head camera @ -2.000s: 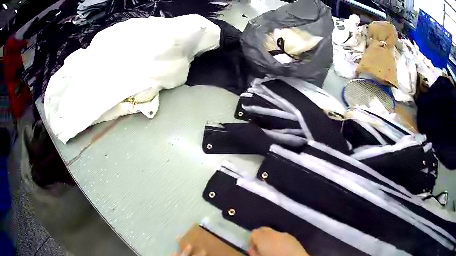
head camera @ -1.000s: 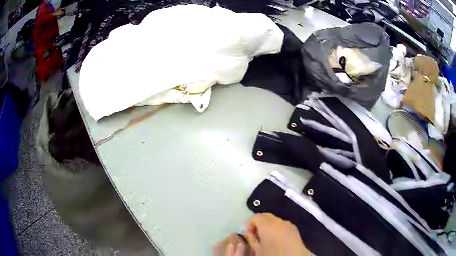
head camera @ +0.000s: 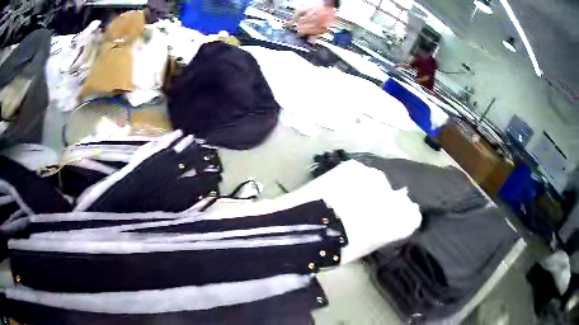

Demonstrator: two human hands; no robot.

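Long black strips (head camera: 165,266) with pale grey-white edges lie flat in front of me, with small brass eyelets near their ends. The nearest strip is cut off by the bottom edge. Their right ends lie by a white cloth piece (head camera: 374,206). A crossed heap of black-and-white strips (head camera: 155,178) lies behind them at the left. Neither of my hands is in view.
A dark grey folded garment stack (head camera: 444,241) lies right. A black cloth bundle (head camera: 222,95), a racket (head camera: 98,120), a tan bundle (head camera: 114,60) and a grey plastic bag (head camera: 28,95) lie behind. A blue crate (head camera: 212,14) and people stand beyond.
The view has swung to the right. The strips' right ends, white cloth and grey garments now show. The white garment and both hands, seen working at the near strip end before, are out of view.
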